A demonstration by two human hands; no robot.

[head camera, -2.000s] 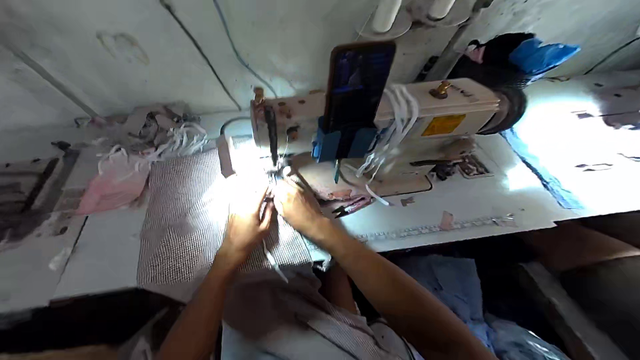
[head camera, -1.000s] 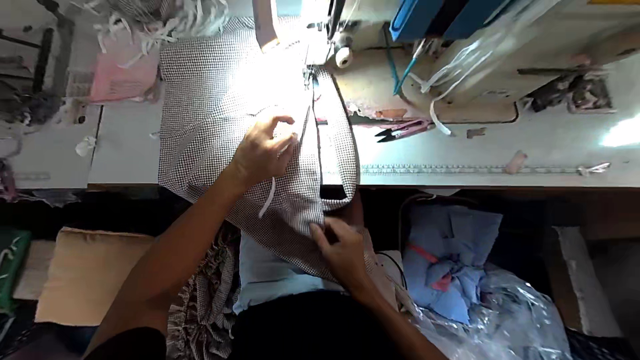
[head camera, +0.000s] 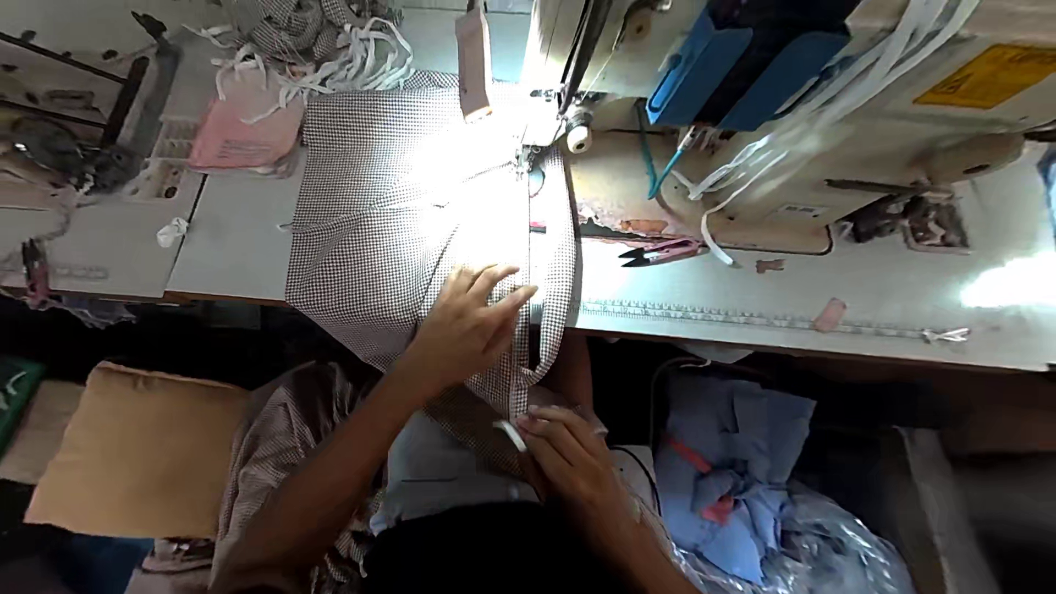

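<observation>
Small-checked cloth [head camera: 355, 239] lies across the sewing table and hangs over its front edge. Its narrow folded strip [head camera: 561, 272] runs up to the presser foot [head camera: 525, 157] of the sewing machine [head camera: 709, 173], looping at the right. My left hand [head camera: 470, 326] rests on the cloth below the foot, fingers spread. Lower down, past the table edge, my right hand [head camera: 565, 450] pinches the strip's lower end between thumb and fingers. A short white strip [head camera: 511, 436] shows beside its fingertips. Strong lamp light washes out the cloth left of the needle.
Pink-handled thread snips [head camera: 664, 252] lie right of the strip. A measuring tape [head camera: 726, 315] runs along the table's front edge. White ties [head camera: 371, 58] and a pink packet [head camera: 247, 124] are at the upper left. Blue cloth [head camera: 726, 454] and clear plastic sit below the table.
Two seconds ago both hands were together near the needle; now the right is low at the strip's end and the left is on the cloth. The view has moved much closer.
</observation>
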